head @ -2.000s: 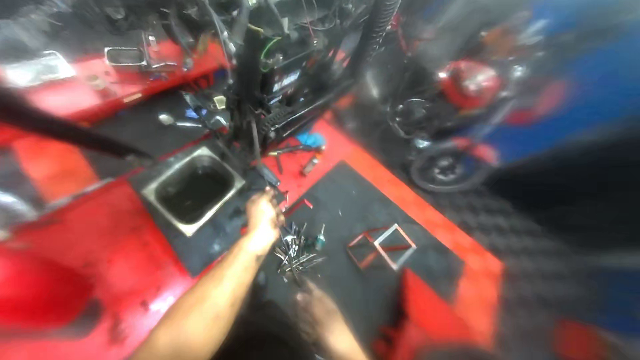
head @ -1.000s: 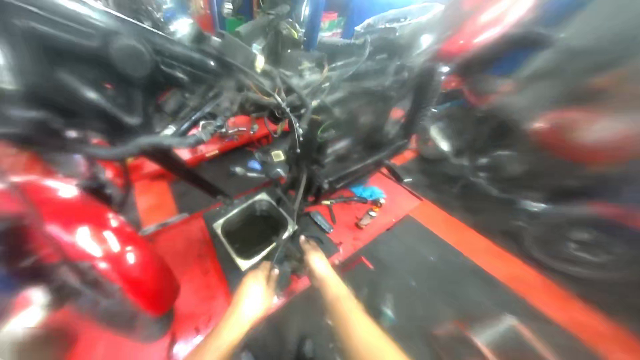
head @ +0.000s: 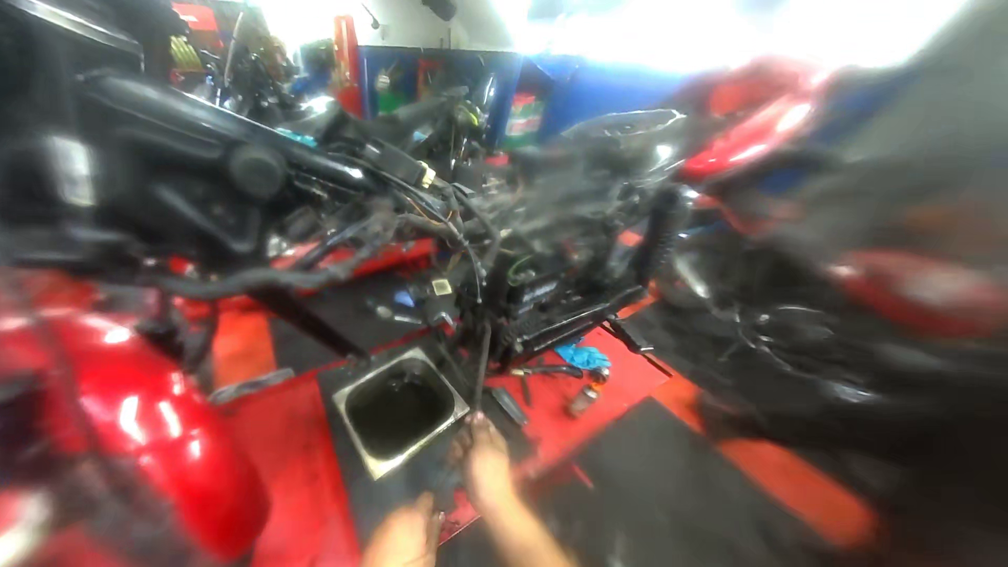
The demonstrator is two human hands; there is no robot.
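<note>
My right hand (head: 482, 461) is raised at the lower end of a thin dark rod or hose (head: 483, 366), its fingers closed around that end. The rod runs up to the black frame (head: 579, 319) of a partly stripped motorcycle. Low in the view is my left hand (head: 403, 537), blurred and cut off by the bottom edge; whether it holds anything cannot be told. Left of my right hand, a square metal pan (head: 455, 411) with dark liquid inside rests on a dark mat. A dark oblong part (head: 509, 405) lies just right of the rod.
A blue cloth or glove (head: 583, 356) and a small metal part (head: 583, 400) lie on the red platform (head: 630, 370). A glossy red motorcycle body part (head: 150, 425) stands close at left. Black bodywork (head: 197, 150) hangs over the upper left. Another motorcycle (head: 776, 339) is at right.
My hands were together beside the pan one second ago; now the left is lower and apart from the right. The view has tilted up since the earliest frame, where loose small tools showed near my hands.
</note>
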